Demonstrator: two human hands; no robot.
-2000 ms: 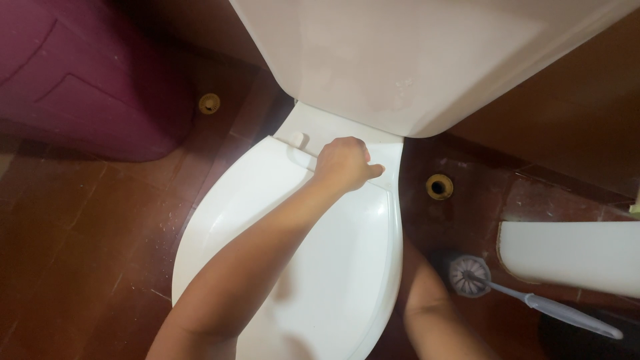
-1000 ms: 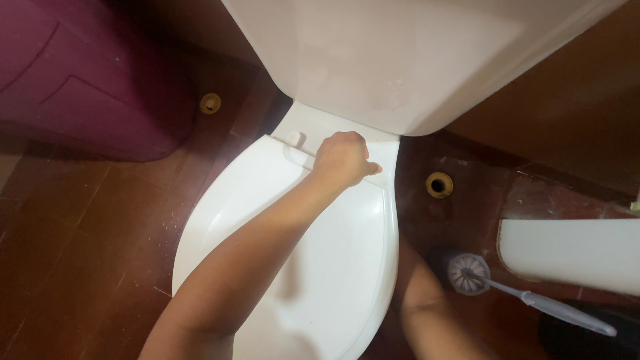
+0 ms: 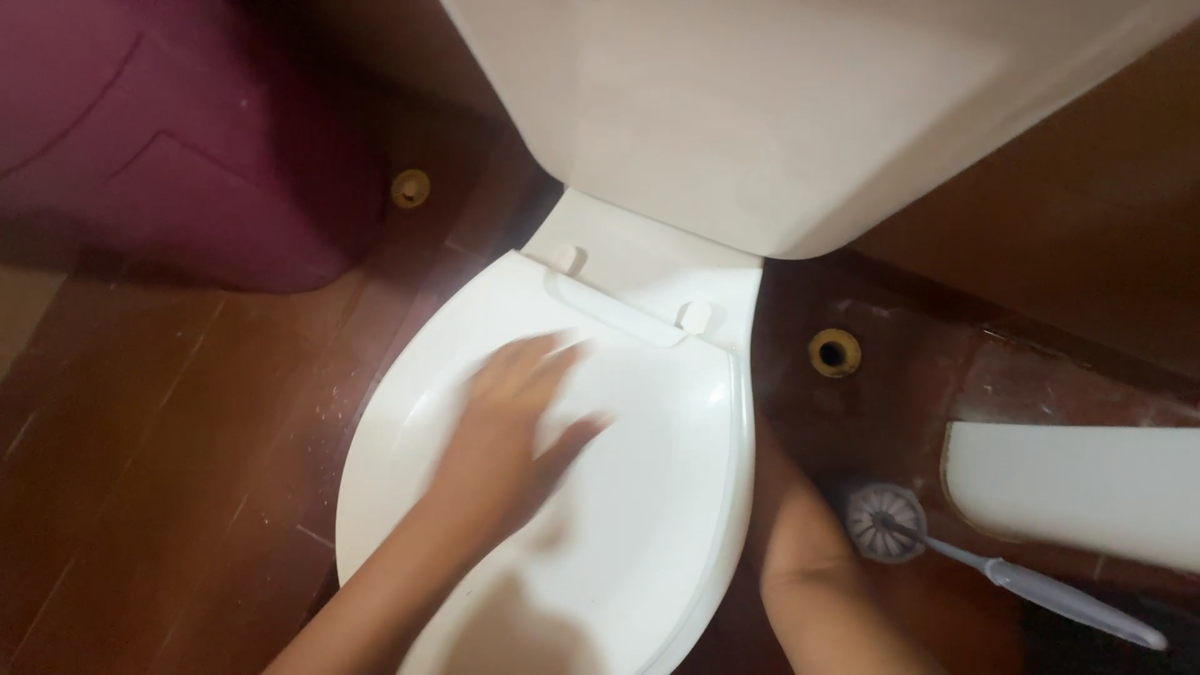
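The closed white toilet lid and seat (image 3: 647, 469) fill the middle of the head view, with two white hinge caps, a left one (image 3: 566, 260) and a right one (image 3: 695, 317), at the back. Above them rises the white toilet tank (image 3: 750, 112). My left hand (image 3: 525, 403) is over the lid, blurred, thumb apart from the fingers and nothing in it; contact with the lid cannot be told. My right forearm reaches down beside the bowl's right side, and the hand itself is hidden there.
A purple plastic bin (image 3: 187, 159) stands at the upper left. Brass-coloured floor fittings lie at left (image 3: 411, 188) and right (image 3: 834, 352). A toilet brush (image 3: 1069, 600) in a round holder and a white fixture (image 3: 1078, 478) are at the right on the brown tiled floor.
My left hand has left the right hinge area at the back of the lid and moved down and left over the lid. The right hinge cap, covered before, now shows.
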